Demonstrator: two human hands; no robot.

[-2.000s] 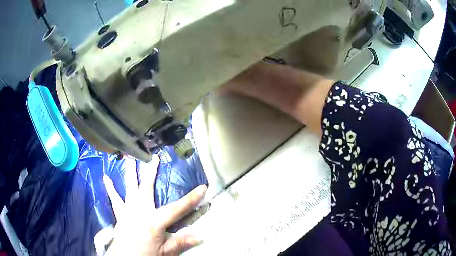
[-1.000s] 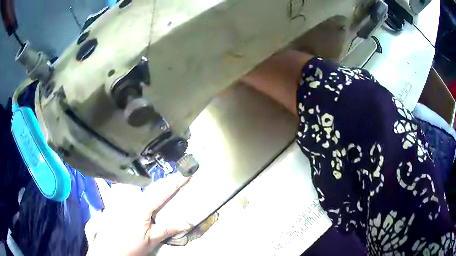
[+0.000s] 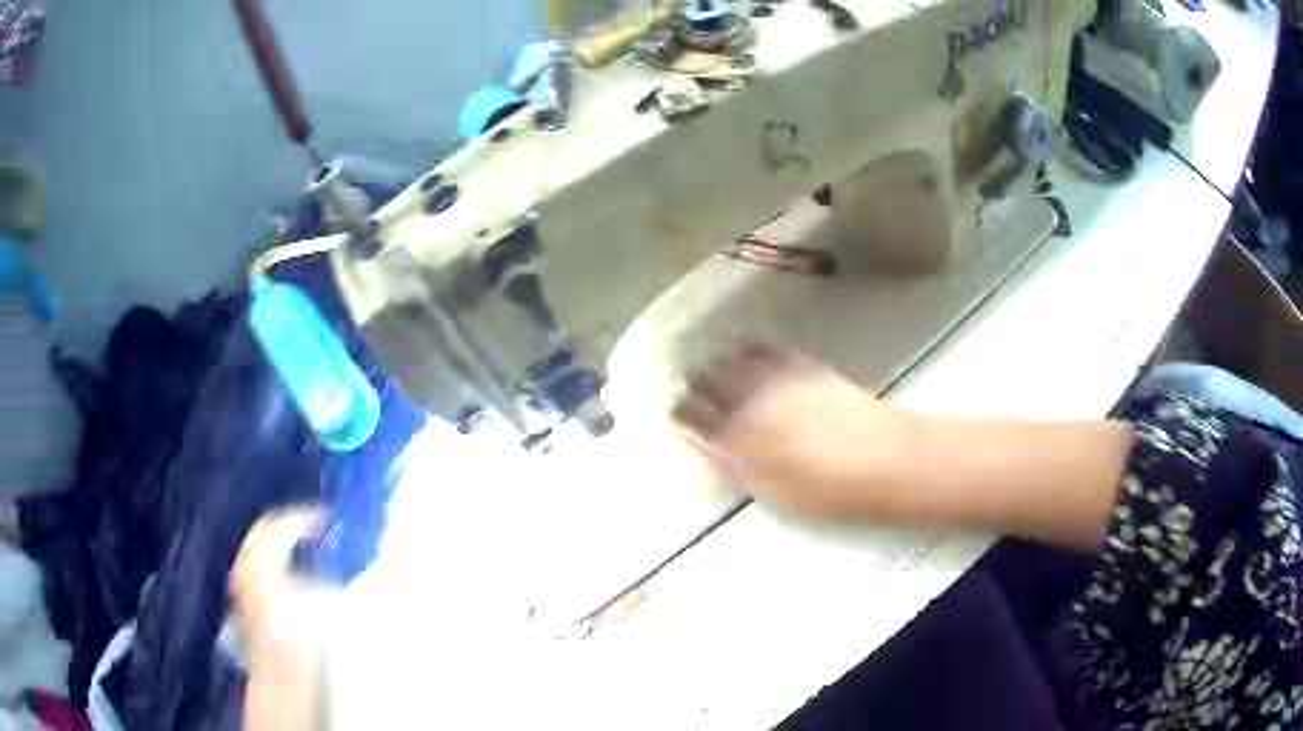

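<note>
The cream sewing machine head point(image 3: 572, 271) stands in the middle, with the bright lamp-lit needle area under its left end. My left hand point(image 3: 279, 586) is at the lower left, blurred, against the navy panel point(image 3: 215, 471); whether it grips the cloth cannot be told. My right hand point(image 3: 800, 443) is over the machine bed, right of the needle area, blurred with bent fingers; I cannot tell if it holds anything. Reddish snips point(image 3: 783, 257) lie on the bed under the arm. No cloth can be made out under the needle in the glare.
A light-blue lamp point(image 3: 315, 364) hangs at the left of the head. The white table point(image 3: 857, 571) has a curved front edge. Dark navy cloth point(image 3: 100, 443) is heaped at the far left. A brown box point(image 3: 1257, 300) is at the right, and small parts point(image 3: 693, 57) sit on the machine top.
My right hand has come out from under the arm toward the front of the bed. My left hand has moved left, away from the needle. The snips now show, and the blue cloth at the needle no longer does.
</note>
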